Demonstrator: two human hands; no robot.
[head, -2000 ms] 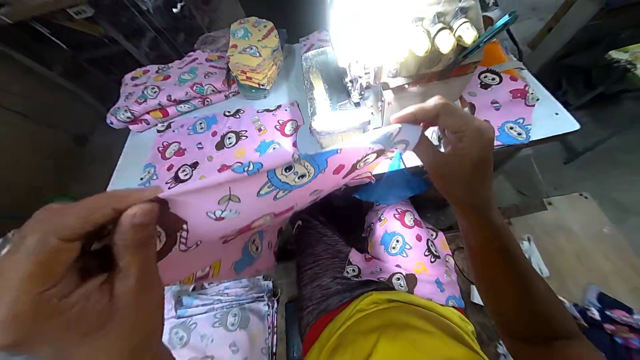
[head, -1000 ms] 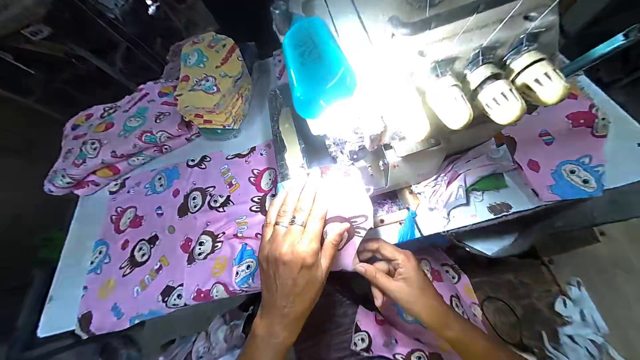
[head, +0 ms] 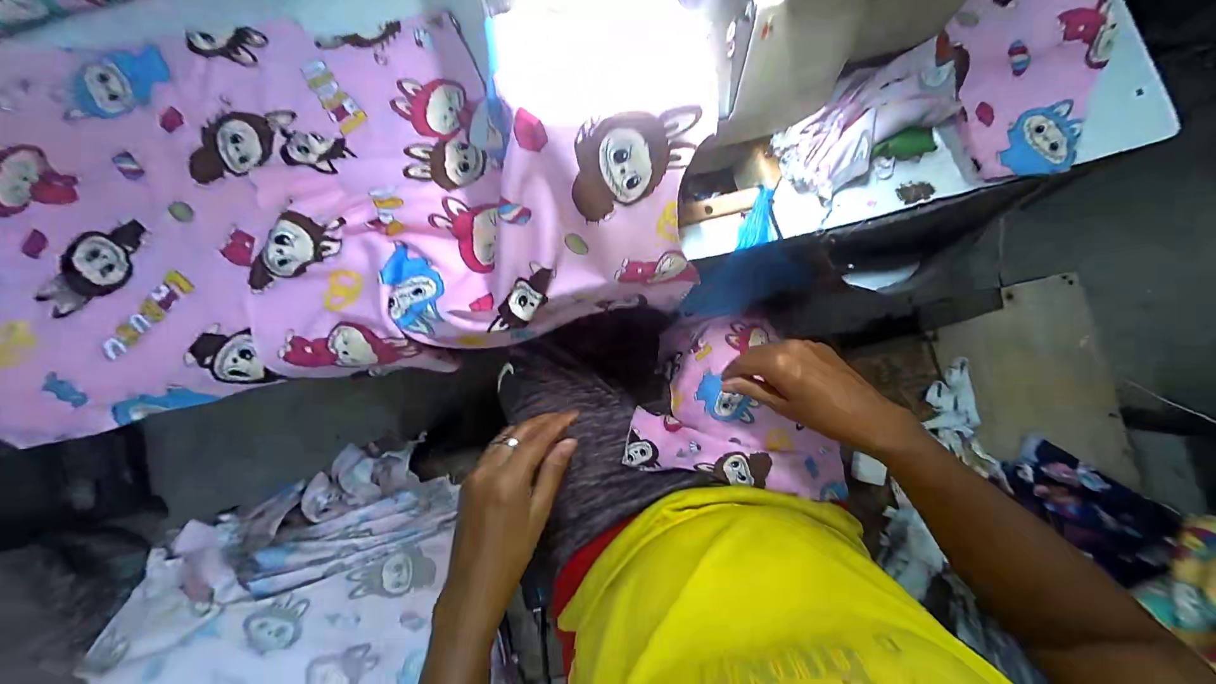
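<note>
Pink cartoon-print fabric [head: 380,218] spreads over the table and hangs past its front edge, its right part lying under the bright glare at the sewing machine. My left hand [head: 522,465], with a ring on one finger, hovers over my left thigh, fingers loosely apart and holding nothing. My right hand [head: 793,385] is above a smaller pink printed cloth [head: 750,427] draped on my lap; its thumb and fingers are close together, and whether they pinch the cloth cannot be told. The machine's needle area is lost in the glare.
Pale printed fabric [head: 313,598] is piled low at the left. Crumpled scraps [head: 864,133] lie on the table at the right, beside more pink fabric [head: 1026,85] and a blue tassel of threads [head: 757,223]. Dark cloth [head: 1092,503] is on the floor at the right.
Both hands have left the piece at the machine and come down toward my lap. That pink fabric now hangs over the table edge without a hand on it. The view has shifted downward.
</note>
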